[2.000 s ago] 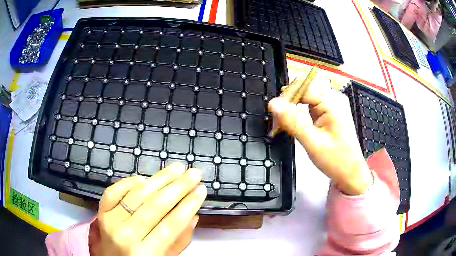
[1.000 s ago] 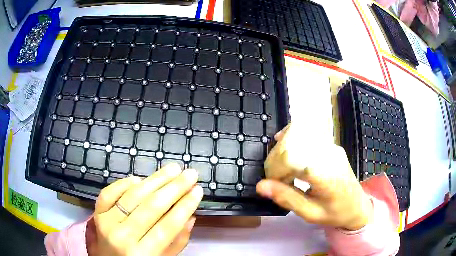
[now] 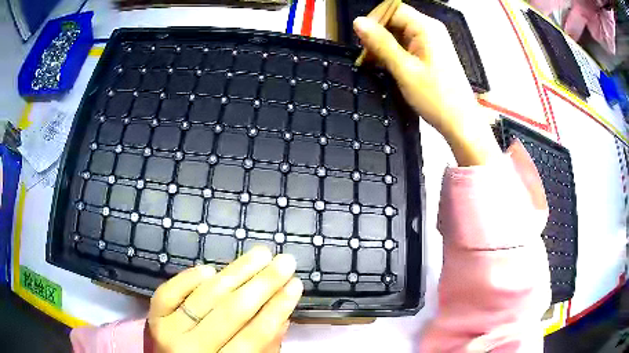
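A large black blister tray (image 3: pixel 227 162) lies in front of me, with small silver metal parts (image 3: pixel 282 201) at its grid crossings. My left hand (image 3: pixel 227 303) rests flat on the tray's near edge, fingers together, a ring on one finger; nothing shows in it. My right hand (image 3: pixel 414 58) is over the tray's far right corner and holds thin tan-gold tweezers (image 3: pixel 378 15) like a pen. Their tip points down at the upper right crossings.
A blue bin (image 3: pixel 55 55) of silver parts and white paper slips (image 3: pixel 45 141) are at left. Black trays (image 3: pixel 545 207) stand at right, with others behind. A green label (image 3: pixel 41 286) is at lower left. A person's pink sleeve (image 3: pixel 586 24) shows at top right.
My right hand has moved from the tray's right side, lastly its near right corner, up to the far right corner. The tray and my left hand appear slightly lower and further right.
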